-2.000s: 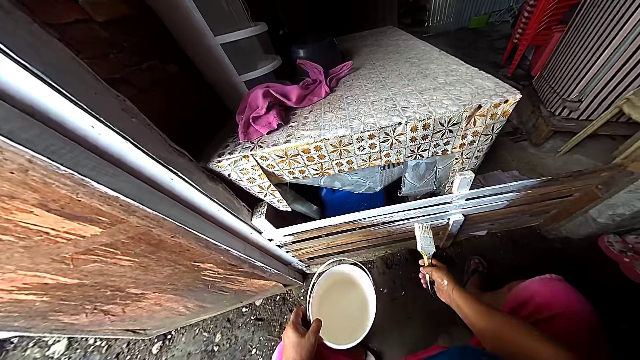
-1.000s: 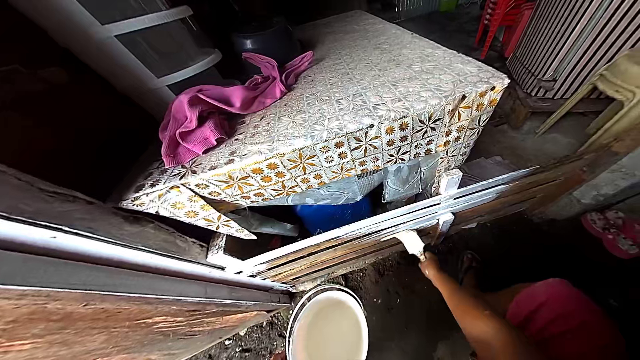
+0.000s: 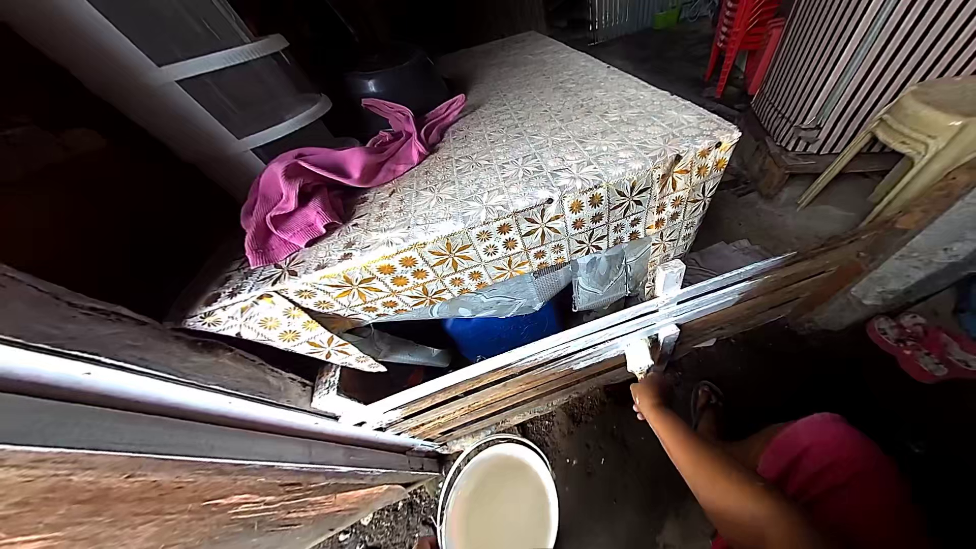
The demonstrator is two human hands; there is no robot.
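Observation:
My right hand grips a paintbrush whose white-coated bristles touch the slats of a low wooden slatted barrier. White paint covers its top slat and part of those below; the lower ones show bare brown wood. A bucket of whitish paint stands on the ground, left of my right arm. Of my left hand, only what looks like a fingertip shows at the bottom edge beside the bucket, so its hold is hidden.
Behind the barrier stands a table with a patterned cover, a pink cloth on it and a blue container beneath. A weathered wooden board is at lower left, a plastic chair and floral slippers at right.
My right hand has moved left along the slats with the brush. My left hand, at the bucket's rim two seconds ago, has mostly left the view. The view has shifted.

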